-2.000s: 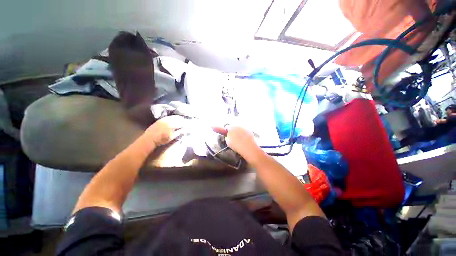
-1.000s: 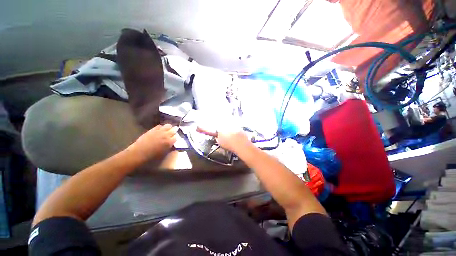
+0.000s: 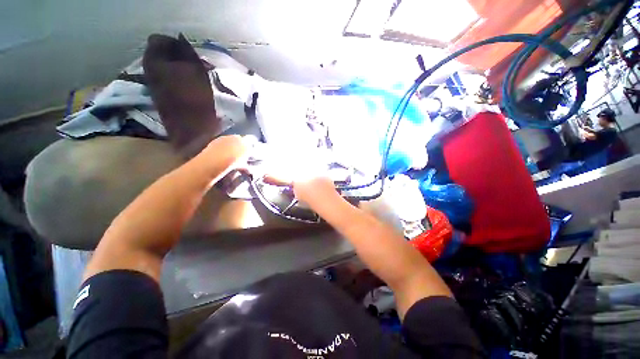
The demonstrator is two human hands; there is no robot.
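Observation:
A garment with light grey cloth (image 3: 105, 112) and a dark brown panel (image 3: 179, 91) lies over the back of the beige padded board (image 3: 84, 182). My left hand (image 3: 228, 153) is on the cloth at the panel's lower right; glare hides its fingertips. My right hand (image 3: 309, 191) is closed round the handle of a steam iron (image 3: 284, 203), which sits on the board to the right of my left hand. The iron's body is partly washed out by light.
Blue-green hose loops (image 3: 484, 43) hang at the upper right. A red panel (image 3: 497, 182), blue plastic (image 3: 449, 200), an orange-red bag (image 3: 434, 235) and black bags (image 3: 505, 301) are at the right. A person (image 3: 600, 137) sits at the far right. A pale wall (image 3: 126, 31) stands behind.
My left hand has moved up and away from me, onto the cloth near the dark panel. The iron and my right hand have shifted slightly left. The camera view has shifted a little.

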